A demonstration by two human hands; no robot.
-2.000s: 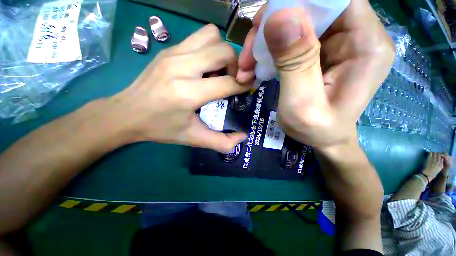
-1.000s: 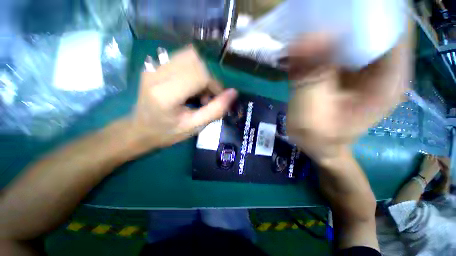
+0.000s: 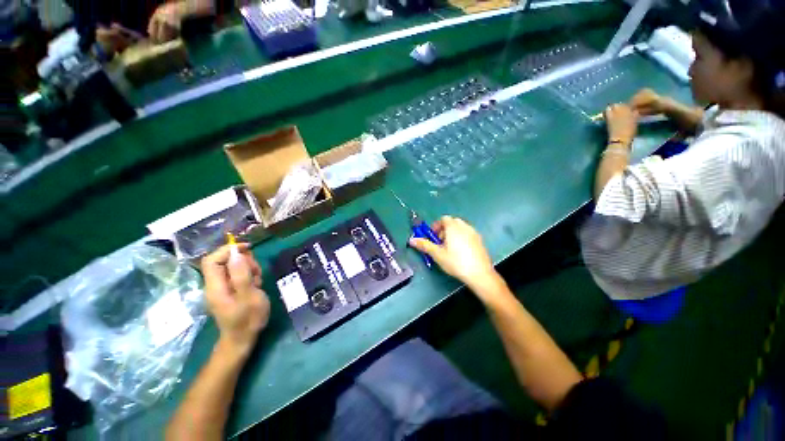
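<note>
The fixture of two black plates (image 3: 312,324) lies on the green bench, with dark oval parts (image 3: 322,299) in its pockets and white labels. My left hand (image 3: 237,293) is left of the fixture, fingers pinched on a small thing with a yellow tip (image 3: 231,239); the rest of it is hidden by the fingers. My right hand (image 3: 465,251) is right of the fixture, with thumb and fingers on the blue handles of the cutters (image 3: 424,234). A thin tool (image 3: 399,201) lies by their jaws.
Small cardboard boxes (image 3: 297,221) stand behind the fixture, the middle lid raised. A crumpled clear bag (image 3: 120,332) and black box (image 3: 30,388) are at left. Clear blister trays (image 3: 465,142) lie at back right. A person in a striped top (image 3: 689,198) works at right.
The view has swung up and widened. My right hand has let go of the whitish bottle, which no longer shows, and has hold of the blue handles. My left hand has moved left of the fixture.
</note>
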